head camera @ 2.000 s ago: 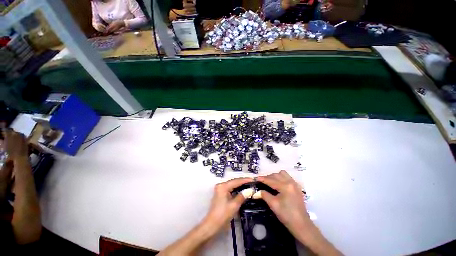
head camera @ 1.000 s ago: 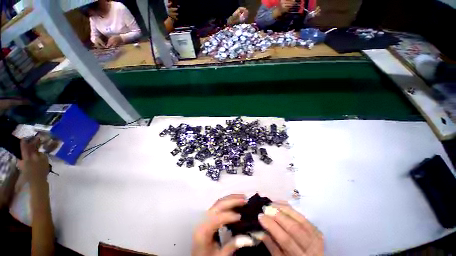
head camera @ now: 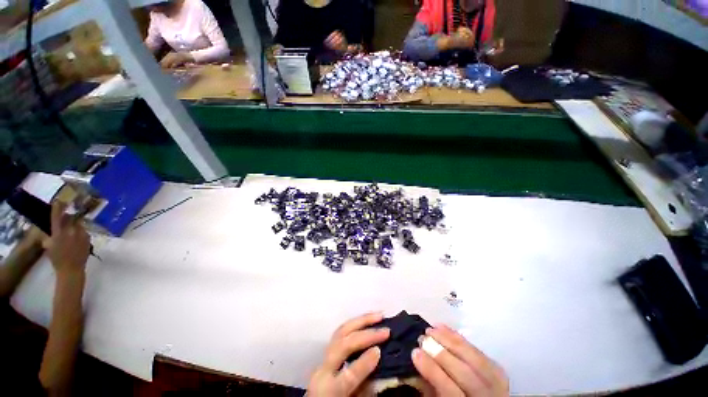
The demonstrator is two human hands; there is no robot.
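Note:
A black piece (head camera: 401,346) is held between my two hands at the near edge of the white bench. What it is exactly cannot be told; its lower part is cut off by the picture's edge. My left hand (head camera: 351,356) grips its left side with bent fingers. My right hand (head camera: 459,361) grips its right side, with a white finger cot on one fingertip. A pile of small dark circuit board modules (head camera: 353,221) lies on the bench beyond my hands.
A black housing (head camera: 662,308) lies at the right. A blue box (head camera: 124,188) with thin wires stands at left beside a neighbour's hand (head camera: 68,242). The green belt (head camera: 404,147) crosses behind, with a silver-white parts heap (head camera: 380,76) and people beyond. Small specks (head camera: 452,298) lie right of the pile.
The housing that was under my hands at first now lies at the right. My hands hold a black piece lower and nearer the edge. The view has shifted slightly upward.

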